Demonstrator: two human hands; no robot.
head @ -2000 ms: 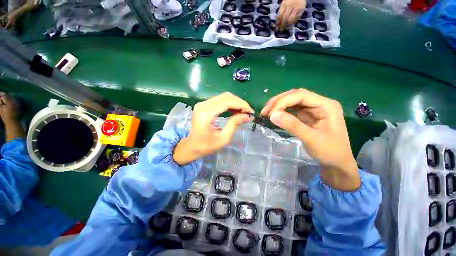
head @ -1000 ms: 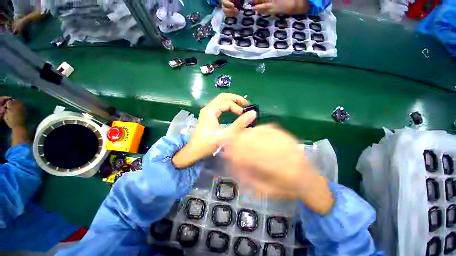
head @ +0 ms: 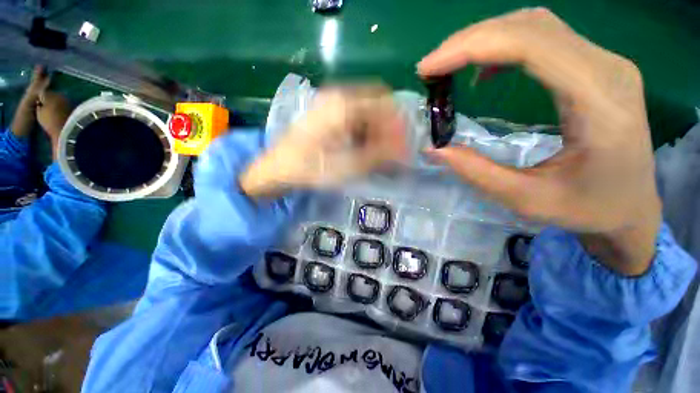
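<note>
My right hand (head: 568,130) is raised at the right of centre and holds a dark, shiny watch case (head: 441,111) edge-on between thumb and a fingertip. My left hand (head: 330,142) is blurred, just left of the case, with its fingers drawn together; whether it holds something I cannot tell. Below both hands lies the translucent blister tray (head: 418,226). Several black watch cases (head: 369,251) sit in its lower pockets, and some at the right are partly hidden by my right sleeve.
At the left are a red emergency stop button (head: 180,126) on an orange box (head: 207,127) and a white ring fixture (head: 115,147) with a dark disc. Another person's arms (head: 47,111) are at the far left. A grey bar (head: 107,75) slants behind. Whitish sheeting (head: 679,180) is at the right edge.
The view has tilted down and nearer. The dark case was in my left hand one second ago and is now in my right hand, which has moved up and right.
</note>
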